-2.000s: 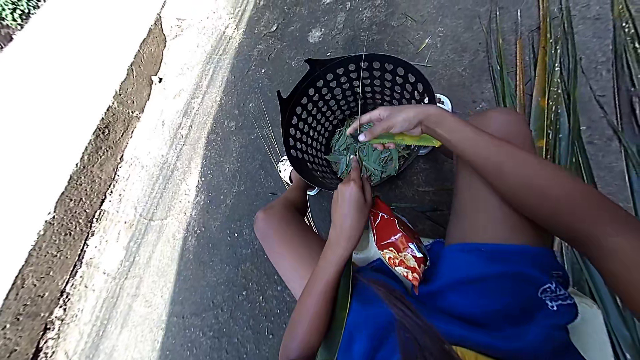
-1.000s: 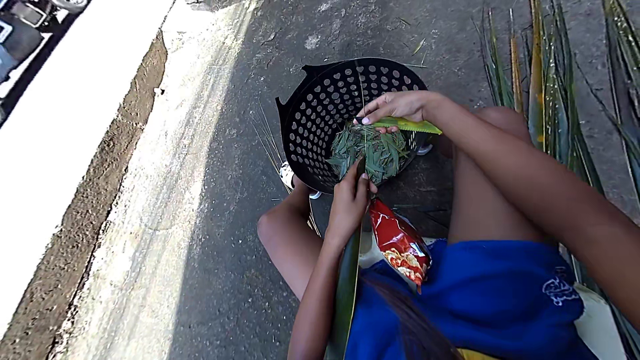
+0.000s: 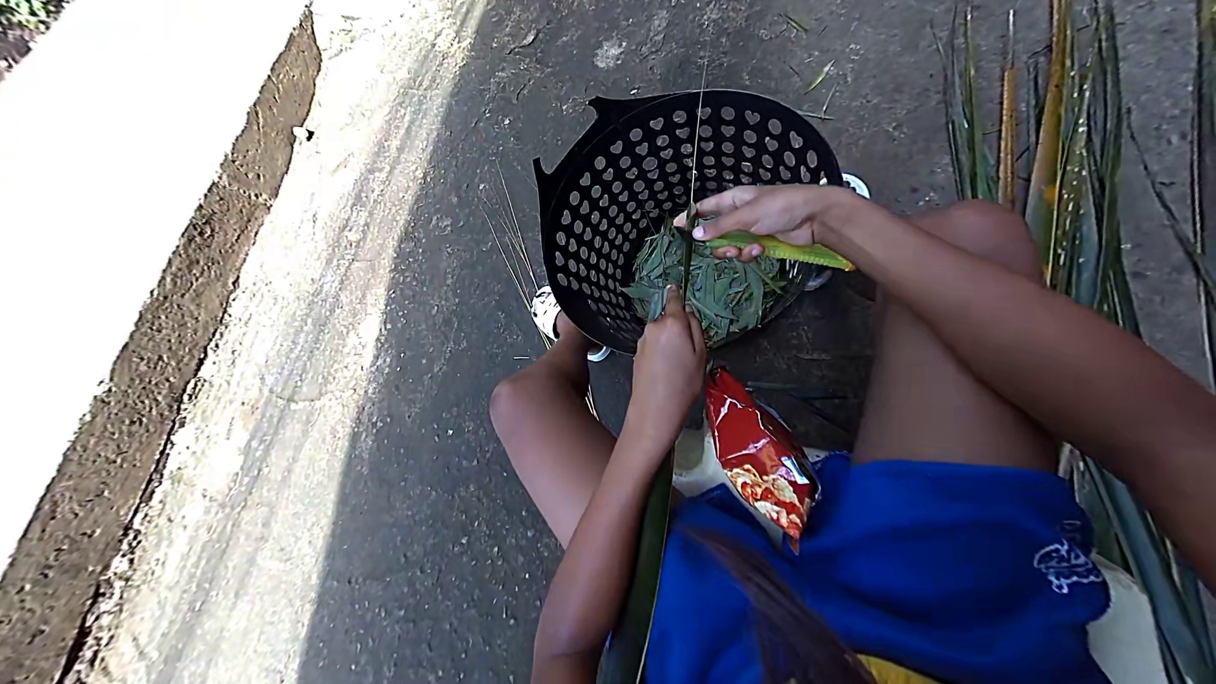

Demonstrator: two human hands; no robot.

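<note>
My left hand [image 3: 670, 356] grips a long green palm leaflet [image 3: 642, 579] over the near rim of a black plastic basket [image 3: 608, 223]. The leaflet runs down along my forearm, and its thin midrib [image 3: 698, 142] points up past the basket. Just above, my right hand [image 3: 765, 220] holds a knife with a yellow-green handle [image 3: 793, 251]; its dark blade, mostly hidden, meets the leaflet. Green leaf shavings [image 3: 727, 290] lie in the bottom of the basket, below both hands.
A red snack packet [image 3: 760, 451] lies in my lap against the blue shorts. Long palm fronds [image 3: 1083, 171] lie on the concrete at the right. Several thin midribs [image 3: 513, 237] rest left of the basket. A rough strip of ground [image 3: 190, 275] runs along the left.
The right hand has shifted slightly within the basket opening and stays close to the left hand. Both hands keep their hold. The basket and packet have not plainly moved.
</note>
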